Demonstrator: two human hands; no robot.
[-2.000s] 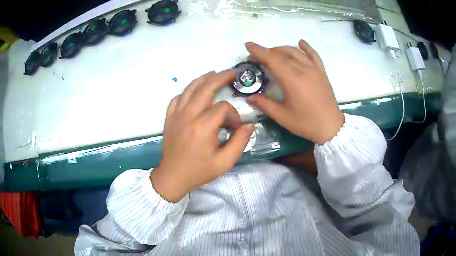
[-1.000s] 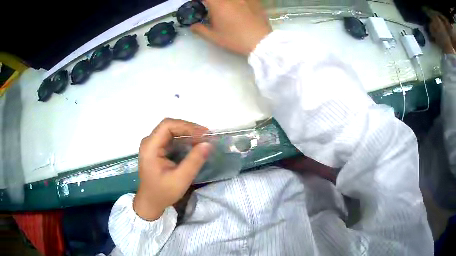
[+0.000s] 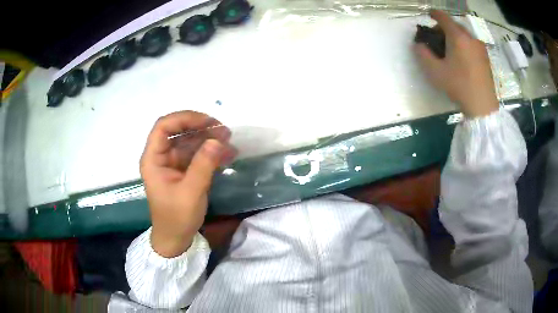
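My left hand (image 3: 183, 165) pinches a clear film sheet (image 3: 196, 131) near the table's front edge; the film shows mainly as a bright edge line and faint glare. My right hand (image 3: 459, 67) is at the back right with thumb and fingers around a black watch housing (image 3: 431, 40). The hand is blurred and partly covers the housing, which appears to be at table level. A white ring shape (image 3: 301, 167) shows over the green front edge, between my hands.
Several black housings with green centre dots, one of them here (image 3: 196, 29), stand in a row at the back left. White plug blocks (image 3: 517, 54) with thin cable lie at the right. A blue speck (image 3: 218, 103) is on the white tabletop (image 3: 122, 134). Another person's sleeve shows at the right rim.
My right hand has left a housing at the end of the back row and moved right to another housing. My left hand has moved slightly left and up, still pinching the film.
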